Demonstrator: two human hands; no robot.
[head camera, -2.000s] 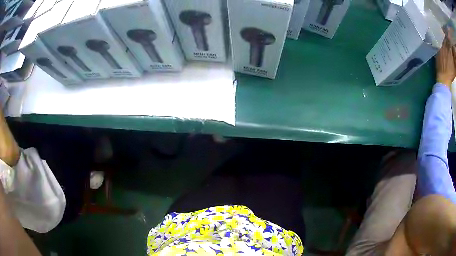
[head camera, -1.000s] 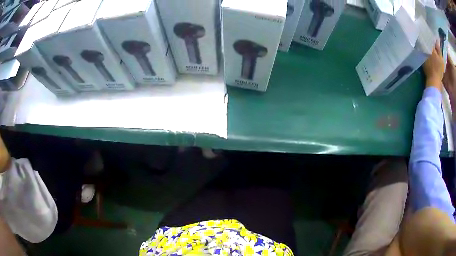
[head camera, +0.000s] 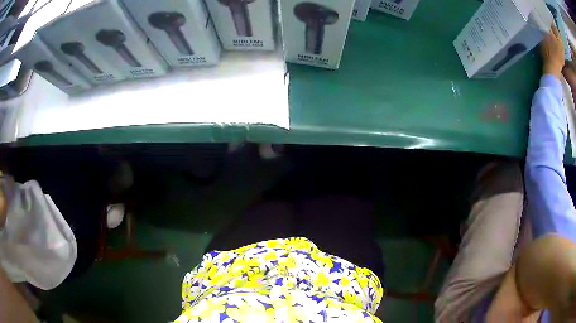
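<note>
Neither of my hands is in view. A blurred bare arm (head camera: 549, 271) is cut off at the bottom right corner, and bare skin shows at the lower left edge; I cannot tell whose they are. Nearest in front of me, a retail box (head camera: 316, 31) stands upright on the green bench top, its dark fan picture and "MINI FAN" print facing me, its top cut off by the frame. To its left, a row of similar boxes (head camera: 174, 35) stands along the white sheet (head camera: 170, 104), fan pictures facing me.
The green workbench (head camera: 391, 94) has its front edge across the middle of the view. A tilted box (head camera: 496, 41) is at the upper right, beside the hand of a neighbour in a blue sleeve (head camera: 546, 158). Another person's pale sleeve (head camera: 38, 233) is at the left. More boxes are cut off at the top.
The view has shifted, so the bench and boxes sit higher in the picture and their tops are cut off. The box row looks unchanged. My hands have not appeared.
</note>
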